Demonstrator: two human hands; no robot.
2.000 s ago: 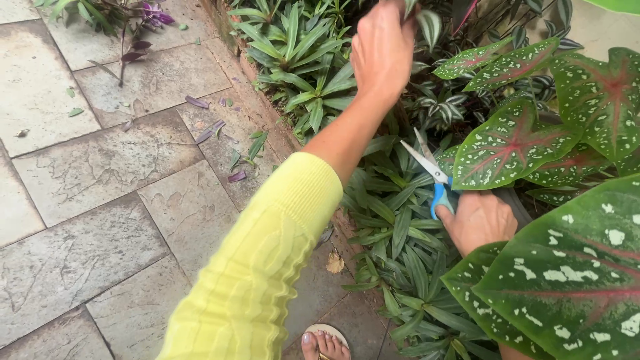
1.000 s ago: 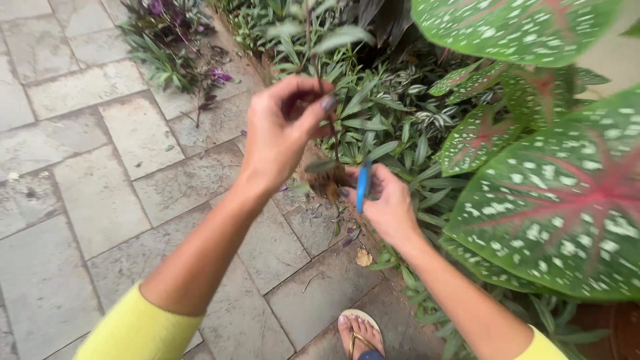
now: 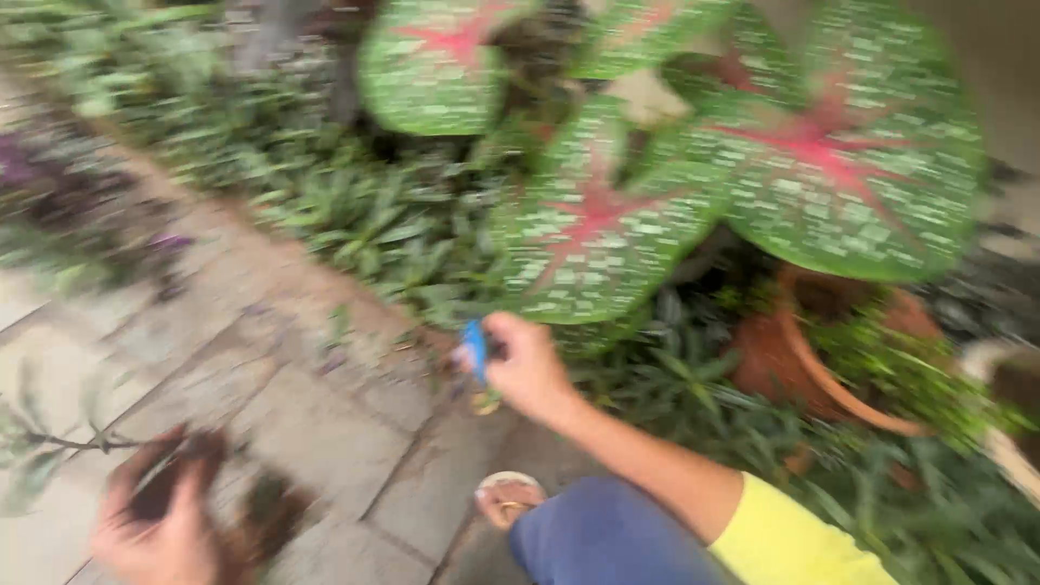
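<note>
Low at the left, my left hand (image 3: 166, 512) grips a leafy plant stem (image 3: 77, 443); its leaves stick out to the left, and a blurred brown clump (image 3: 272, 508), perhaps its roots, shows to the right of the hand. My right hand (image 3: 524, 366), near the middle, is closed on scissors with a blue handle (image 3: 475, 349); their blades cannot be made out. Just above that hand hangs a large caladium leaf (image 3: 597, 219), green with white spots and pink veins. Motion blurs the whole view.
A tilted terracotta pot (image 3: 821, 366) with green growth stands at the right. Low plants (image 3: 349, 195) fill the bed behind a brick edging (image 3: 284, 252). Purple and green cuttings (image 3: 73, 211) lie on stone paving (image 3: 317, 431) at left. My sandalled foot (image 3: 508, 496) is at bottom centre.
The view has swung right. My hands, close together at the stem one second ago, are now far apart, the stem in my left hand. Two seconds ago my left hand was up in the plants.
</note>
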